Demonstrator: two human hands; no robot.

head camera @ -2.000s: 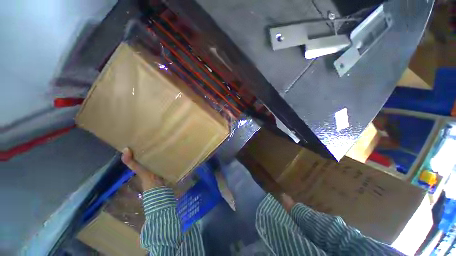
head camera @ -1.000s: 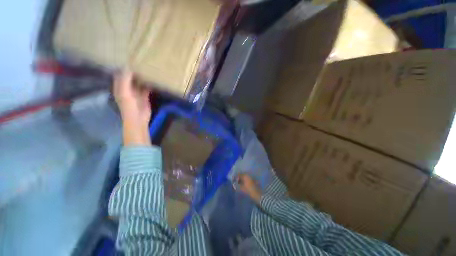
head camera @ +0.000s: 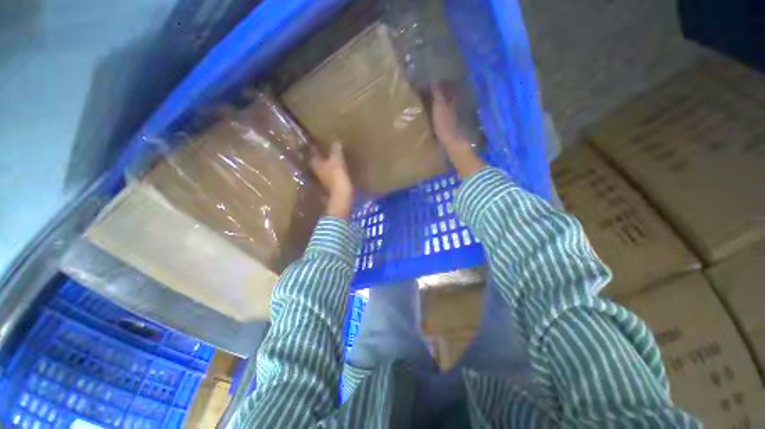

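Note:
A film-wrapped carton [head camera: 365, 109] lies in a blue plastic crate [head camera: 524, 109]. My left hand [head camera: 334, 172] is at its near left edge and my right hand [head camera: 446, 121] is at its right side, on the loose clear film; the two hands hold it between them. A second film-wrapped carton [head camera: 239, 172] with crinkled, shiny film lies just left of it. The undersides of the cartons are hidden.
A pale flat carton side [head camera: 180, 251] lies at the crate's left end. Another blue slotted crate [head camera: 101, 364] is at the lower left. Large brown shipping cartons [head camera: 692, 159] stand on the right. My legs are below the crate's near side.
The view has turned from the machine opening down to the blue crate. Both hands are now at a wrapped carton in the crate; earlier my left hand was at a carton by the opening and my right hand hung low.

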